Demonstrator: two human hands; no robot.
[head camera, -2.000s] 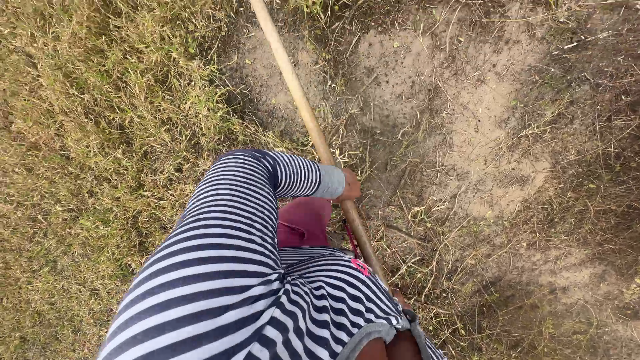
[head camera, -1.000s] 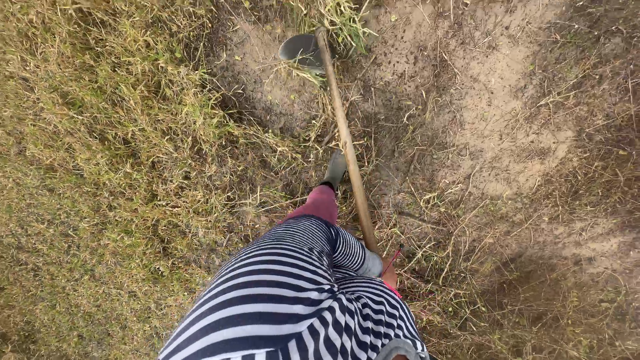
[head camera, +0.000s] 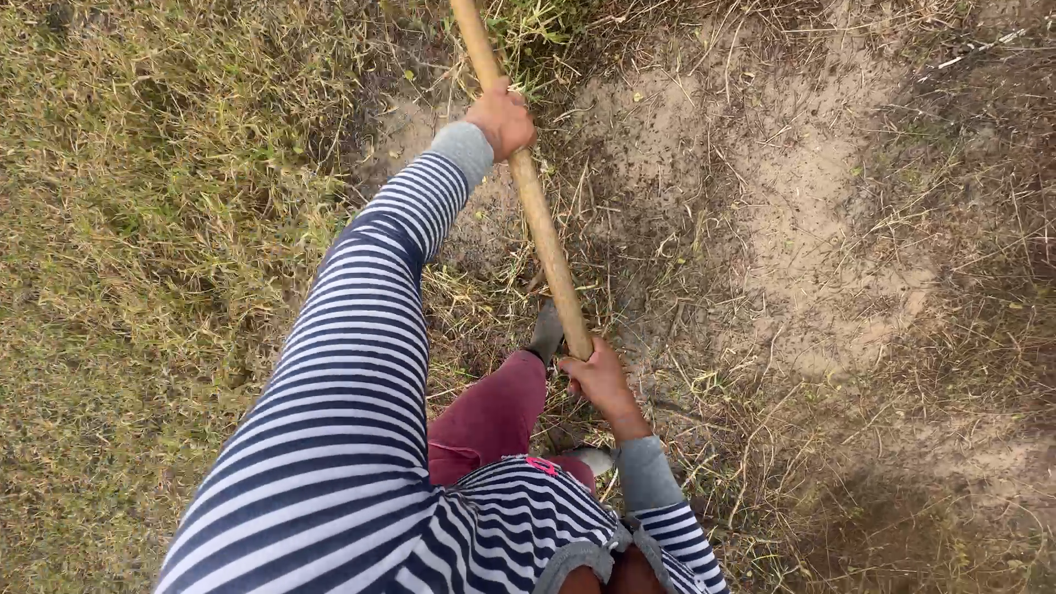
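Observation:
A long wooden hoe handle (head camera: 544, 235) slants from the top edge down to the middle of the view. My left hand (head camera: 502, 122) is wrapped around its upper part, with the left arm stretched forward. Around the handle's lower end, my right hand (head camera: 602, 384) is closed, near my body. The hoe's blade is out of view beyond the top edge. Both sleeves are striped with grey cuffs.
Dry, yellow-green grass (head camera: 165, 206) covers the left side. Bare soil (head camera: 825, 214) with cut stalks lies to the right. Green weeds (head camera: 540, 29) stand beside the handle at the top. My boot (head camera: 546, 330) is close to the handle.
One second ago the hoe's dark blade showed on the ground near the top; now it is out of view. My left hand has moved forward, and both hands now show on the handle.

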